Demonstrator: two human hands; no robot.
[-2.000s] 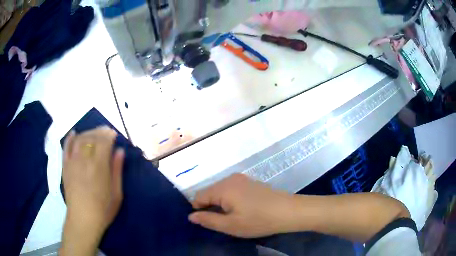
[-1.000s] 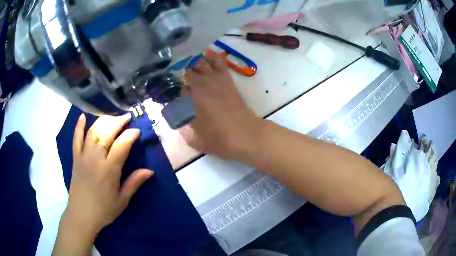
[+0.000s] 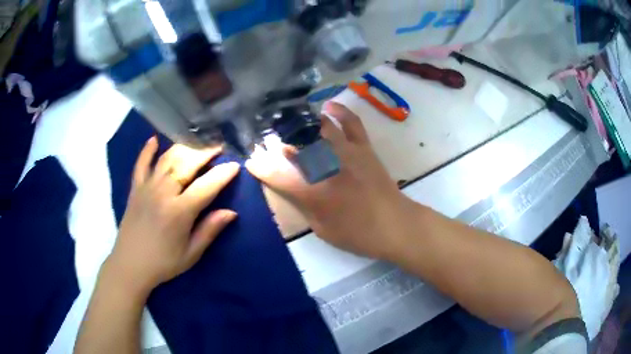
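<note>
A dark navy cut panel [image 3: 239,269] lies on the machine bed and runs up under the sewing machine head [image 3: 228,62]. My left hand [image 3: 176,207] rests on the panel with its fingers spread, fingertips near the needle area. My right hand [image 3: 339,180] is at the panel's right edge beside the needle, its fingers around the grey block [image 3: 318,160] and partly hidden by it. Whether it grips anything cannot be told. The needle and presser foot are hidden by the head and glare.
Orange and blue thread snips [image 3: 379,97], a red-brown screwdriver [image 3: 430,72] and a long black-handled tool [image 3: 526,88] lie behind my right hand. Other navy pieces [image 3: 38,242] lie at left. A ruler strip [image 3: 484,207] follows the near edge. A white cloth bundle [image 3: 588,266] is at right.
My left hand came onto the panel near the needle, and the panel moved up under the head. My right hand went from the near edge to the needle area, then its fingertips came to the panel's edge.
</note>
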